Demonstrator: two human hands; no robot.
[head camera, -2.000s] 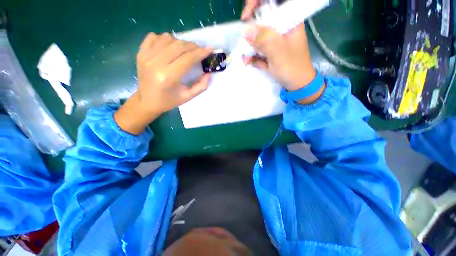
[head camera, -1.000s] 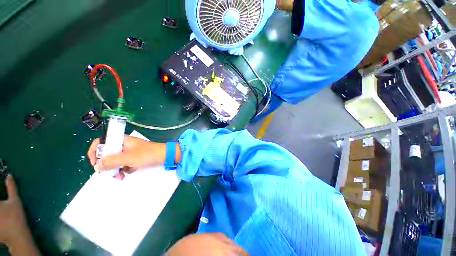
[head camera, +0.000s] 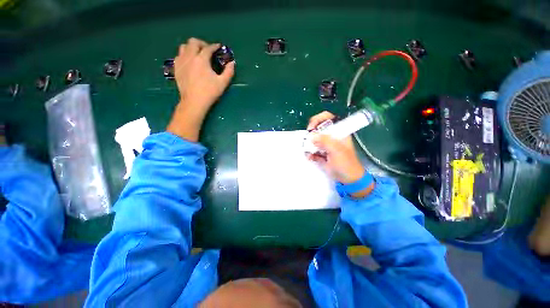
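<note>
My left hand (head camera: 204, 69) is stretched to the back of the bench, its thumb and fingers around a small black housing (head camera: 223, 56) at bench level. My right hand (head camera: 335, 153) holds the dispensing syringe (head camera: 353, 124) slanted over the right part of the white paper sheet (head camera: 277, 174). The syringe's green cap (head camera: 379, 110) points back right, with a red and clear air hose (head camera: 416, 72) looping from it. The syringe's tip is hidden by my fingers. A blue wrist strap (head camera: 357, 184) is on my right wrist.
Several black housings lie spaced along the back, one nearer (head camera: 327, 89). The dispenser box (head camera: 467, 150) and blue fan (head camera: 534, 111) are at right. A crumpled white wipe (head camera: 131, 141) and clear plastic sleeve (head camera: 78, 150) are at left. Blue-sleeved people sit at both sides.
The view has swung back from the right. My left hand, at the picture's left edge a second ago, is now around a housing at the back. My right hand still holds the syringe over the paper.
</note>
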